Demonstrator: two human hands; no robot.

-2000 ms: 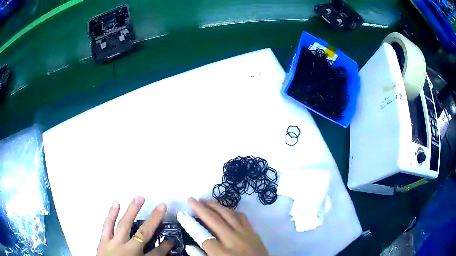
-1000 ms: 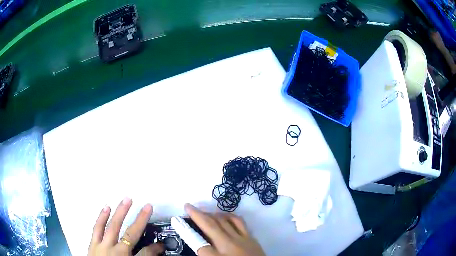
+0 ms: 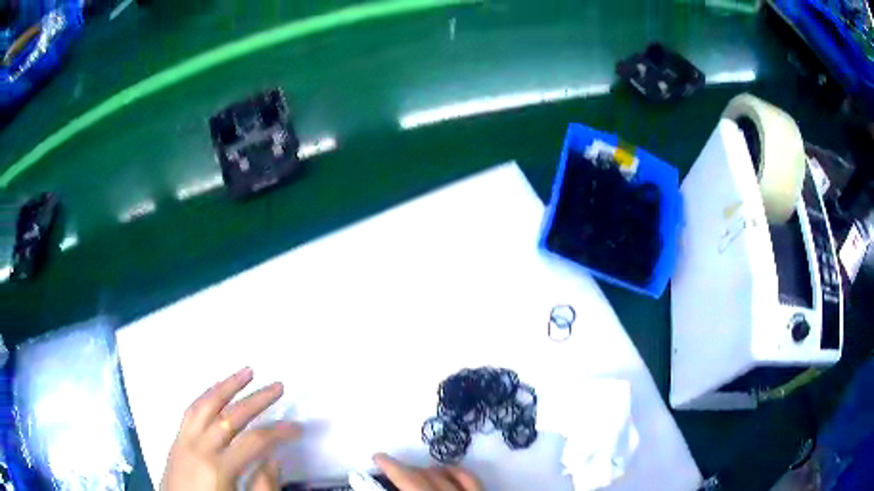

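Note:
My left hand [image 3: 225, 436], with a ring on one finger, has its fingers apart over the lower left of the white sheet [image 3: 316, 336] and holds nothing visible. My right hand [image 3: 426, 476] is mostly cut off by the bottom edge, and a white covering shows on one finger. A dark strip of the black housing [image 3: 316, 486] shows between the hands at the bottom edge; the rest is out of frame. Its contact with my right hand is unclear. A tangled pile of black sealing rings [image 3: 479, 408] lies right of centre; two overlapping rings [image 3: 562, 323] lie apart.
A blue bin [image 3: 674, 230] of black rings stands at the sheet's right edge. Beyond it is a white tape dispenser [image 3: 714, 288] with a tape roll [image 3: 781, 163]. A crumpled white cloth [image 3: 599, 436] lies by the pile. Shiny plastic [image 3: 72, 412] is at left. Black housings [image 3: 254, 144] sit on the green belt.
The view has shifted, so the sheet and bin appear lower. My left hand has come off the housing, which is now almost out of frame. The belt housings have shifted right in the picture.

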